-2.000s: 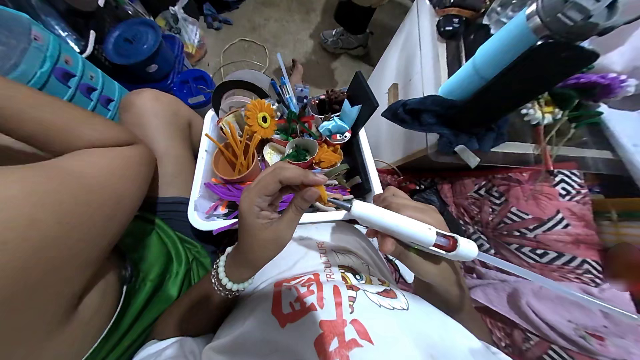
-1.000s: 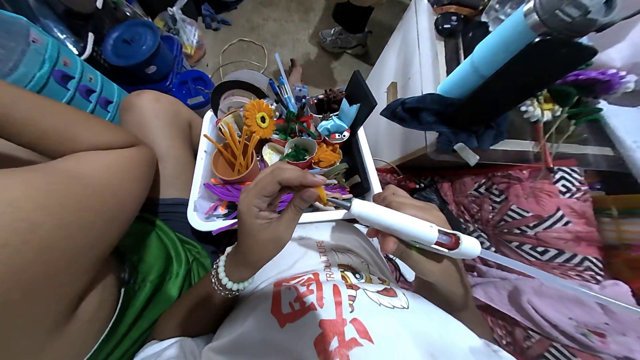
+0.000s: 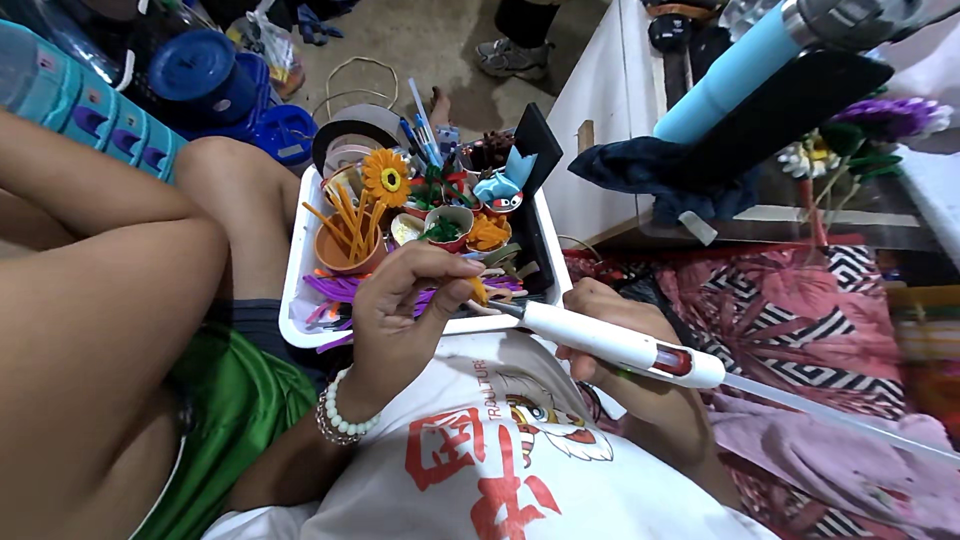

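Between the thumb and fingers of my left hand [image 3: 409, 307] is a small orange-yellow piece [image 3: 478, 291], its material too small to tell. My right hand [image 3: 619, 337] grips a white hot glue gun [image 3: 592, 330], whose metal nozzle is at or very near the piece. A long clear glue stick [image 3: 832, 416] runs out of the gun's rear. Just beyond both hands sits a white plastic tray [image 3: 292, 300] holding an orange fuzzy flower [image 3: 387, 178], a terracotta-coloured pot of orange stems [image 3: 349, 247], cups of green pieces [image 3: 448, 229] and orange pieces [image 3: 489, 232], and purple pipe cleaners.
A table [image 3: 607, 112] at the right bears a light-blue bottle [image 3: 727, 75], a dark cloth [image 3: 637, 165] and fuzzy flowers [image 3: 892, 116]. Teal drawers [image 3: 97, 105] and a blue lidded bucket [image 3: 193, 67] stand at the upper left. Another person's bare leg [image 3: 97, 322] is close on the left.
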